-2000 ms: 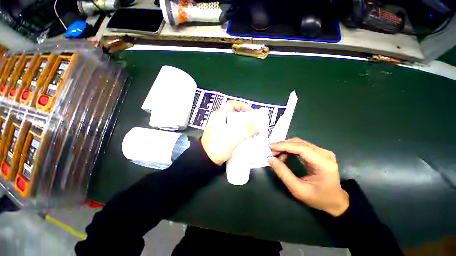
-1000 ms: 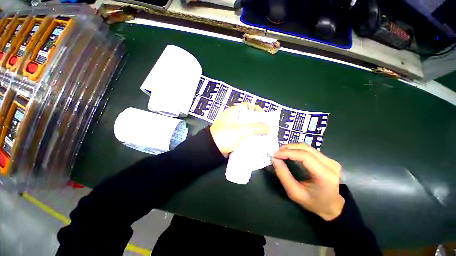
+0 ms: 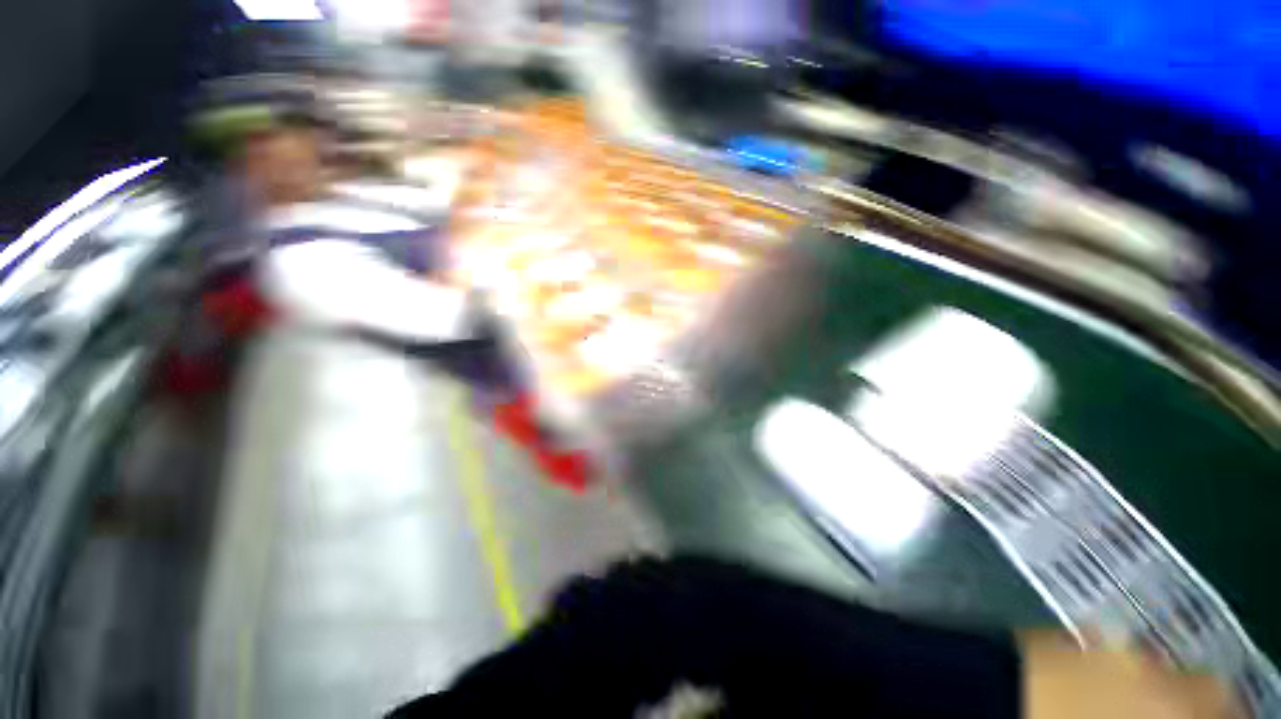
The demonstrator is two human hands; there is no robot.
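Observation:
The view is strongly blurred. The wide white label roll (image 3: 962, 386) stands on the green bench (image 3: 1180, 379) at the right, its printed strip (image 3: 1089, 527) running down to the lower right. The narrower white roll (image 3: 847, 475) lies beside it on the left. My left hand (image 3: 1124, 681) is cut off by the bottom edge at the lower right, close to the strip; its fingers and anything in them are hidden. My right hand is out of the picture.
Orange-edged items in clear trays (image 3: 604, 253) are piled left of the rolls. A person (image 3: 351, 267) is at the left, beyond a floor with a yellow line (image 3: 485, 520). Something red (image 3: 548, 447) shows low beside them. A blue screen (image 3: 1110, 56) is at the upper right.
The camera has swung left, so the rolls and strip now appear at the right. The person and floor have come into view. My right hand has left the picture.

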